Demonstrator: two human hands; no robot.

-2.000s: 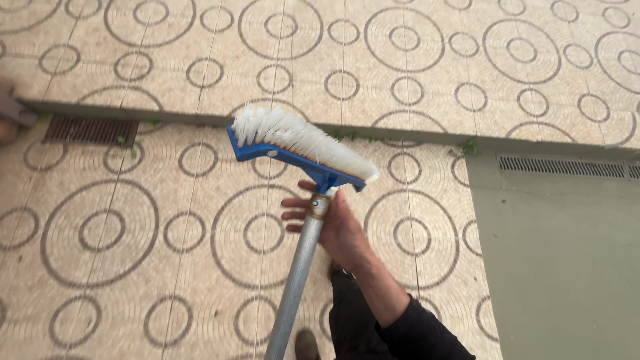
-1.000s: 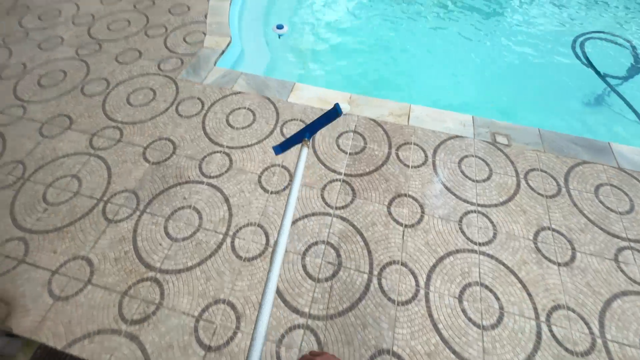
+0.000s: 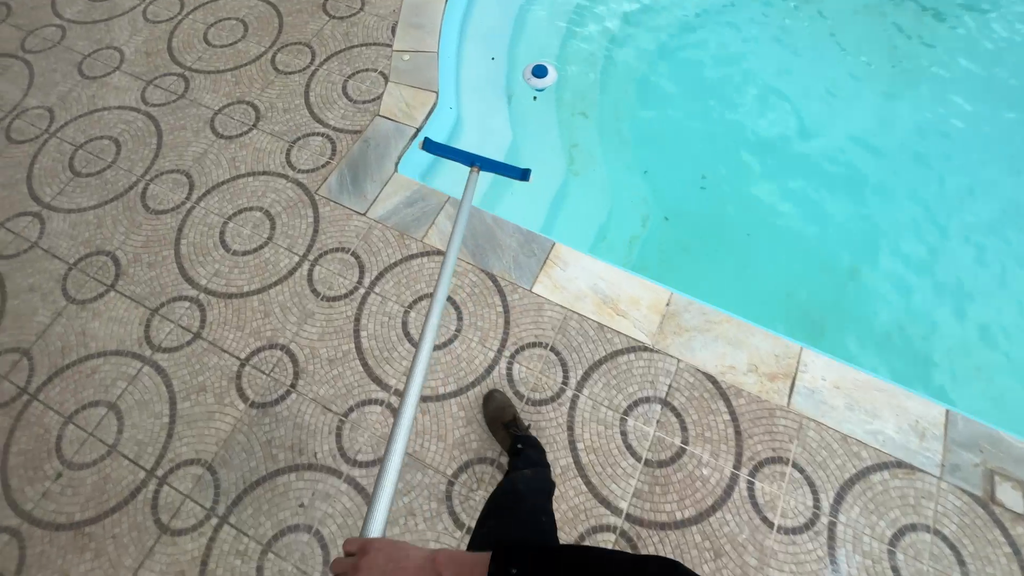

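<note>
At the bottom edge of the head view, my right hand is closed around the lower visible part of a ribbed aluminium telescopic pole. The pole slants up and away to a blue pool brush head, seen from its back, with its bristles hidden. That head appears over the pool's corner steps, just past the stone coping; whether it touches the water cannot be told. My left hand is out of view.
Pale and grey stone coping borders the swimming pool. A white and blue round float lies by the steps. My booted foot stands on patterned paving.
The brush head, near my open right hand two seconds ago and over the paving one second ago, is now over the pool's corner. The view has swung to the pool.
</note>
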